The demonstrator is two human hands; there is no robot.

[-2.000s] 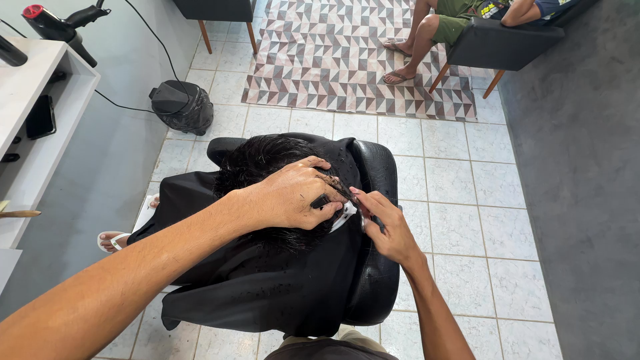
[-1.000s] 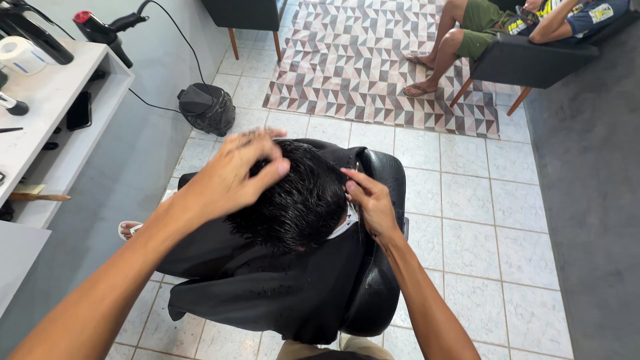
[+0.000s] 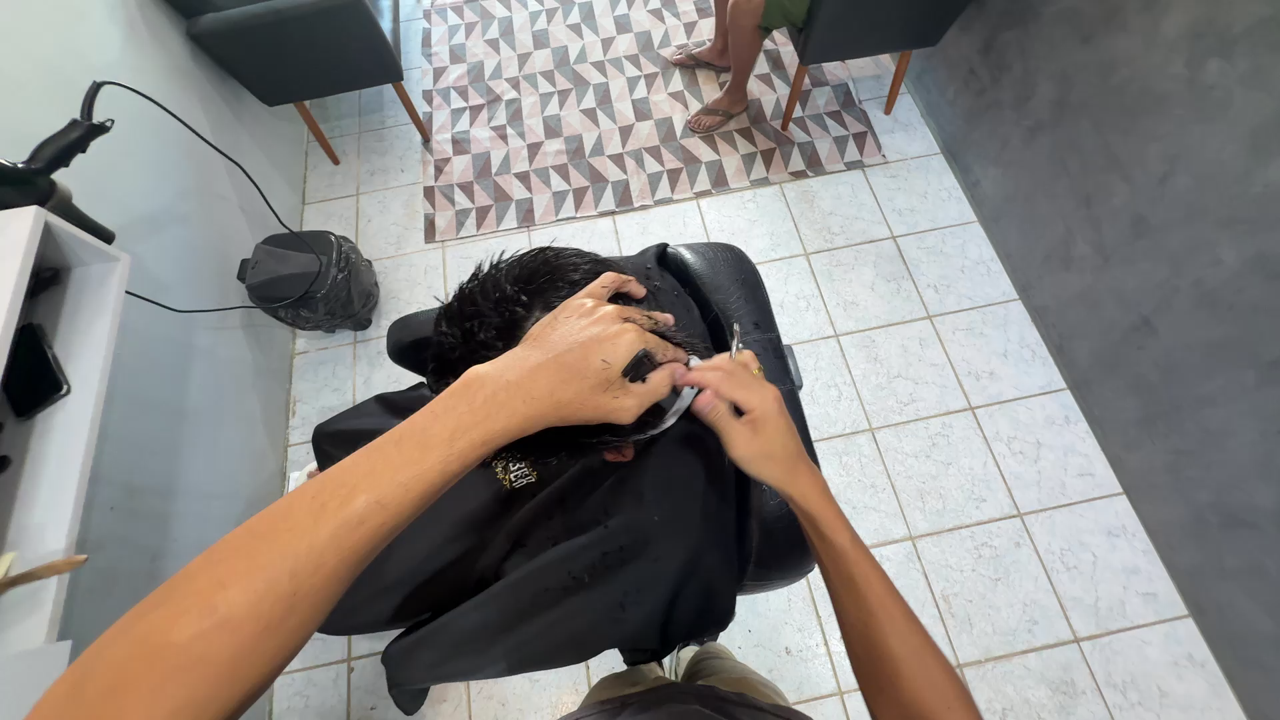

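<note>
A person with short, wet black hair sits in a black padded barber chair, draped in a black cape. A white neck strip circles the neck. My left hand lies over the back of the head, with a dark comb partly showing between its fingers; cut hair clings to the skin. Close against its thumb is my right hand, curled around metal scissors, of which only a small part shows. The scissors' blades are hidden or blurred.
At the left stand a white shelf unit holding a phone, a black hair dryer with a hanging cord, and a lidded bin. Beyond lies a patterned rug, with dark chairs and a seated person's legs.
My left hand, raised beside the head one second ago, now lies on the back of the head, against my right hand. The view has shifted.
</note>
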